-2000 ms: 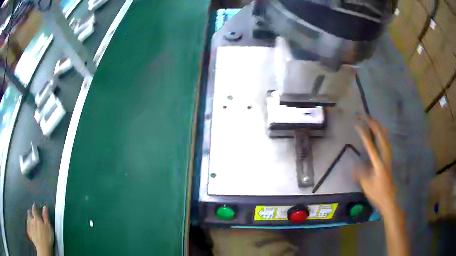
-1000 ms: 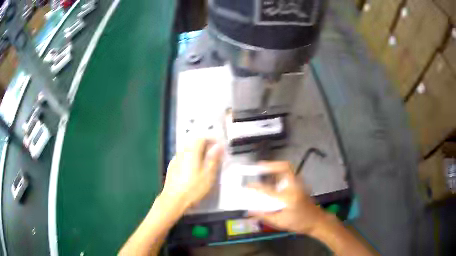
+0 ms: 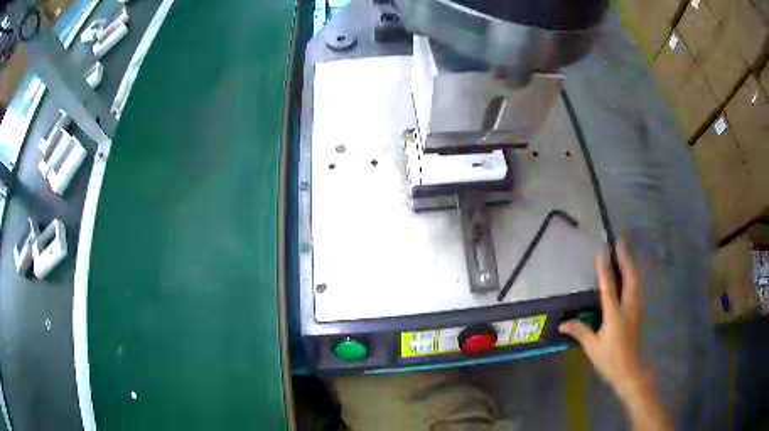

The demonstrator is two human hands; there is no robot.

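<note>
A white plastic housing (image 3: 459,168) sits in the dark and metal fixture (image 3: 434,202). The silver ultrasonic horn (image 3: 468,109) is right over it; I cannot tell if they touch. My right hand (image 3: 617,324) is at the right end of the front panel, fingers apart and empty, its thumb at the right green start button (image 3: 583,320). The left green start button (image 3: 351,348) has no hand on it. My left hand is out of the picture.
White housings (image 3: 63,160) lie on the grey conveyor belt (image 3: 51,337) at far left. The green side worktop (image 3: 194,210) runs beside the welder. A hex key (image 3: 527,252) lies right of the clamp bar (image 3: 478,248). Cartons (image 3: 717,101) stand at right.
A second ago both hands were in front of the fixture, the right holding a white housing. Now the right hand is empty at the right button and the left has left the picture.
</note>
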